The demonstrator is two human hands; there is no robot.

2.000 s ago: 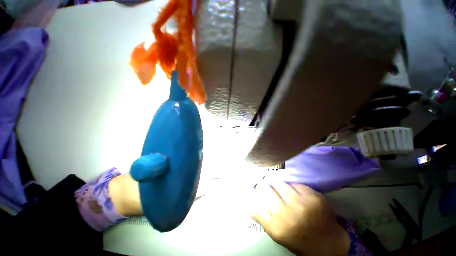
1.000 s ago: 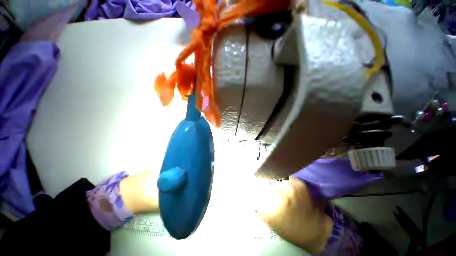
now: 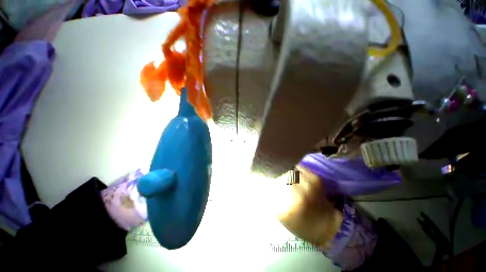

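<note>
The purple garment piece (image 3: 354,174) shows right of the needle area, beside and behind my right hand; near the needle it is bleached white by the lamp. My right hand (image 3: 305,204) lies at the presser foot (image 3: 292,177), its fingers lost in glare and behind the machine head (image 3: 314,79). My left hand is hidden behind the blue lamp switch (image 3: 181,183); only its patterned cuff (image 3: 127,200) shows. Whether either hand grips cloth cannot be told.
An orange tie (image 3: 184,64) and a yellow rubber band (image 3: 391,32) are on the machine head. The white tension knob (image 3: 390,152) juts at right. Dark thread snips (image 3: 434,234) lie at lower right. A printed ruler (image 3: 293,245) runs along the near edge. Purple cloth (image 3: 24,106) hangs at left.
My right hand has moved up and in behind the machine head, beside the presser foot. My left hand has gone out of sight behind the blue switch. The camera view has shifted.
</note>
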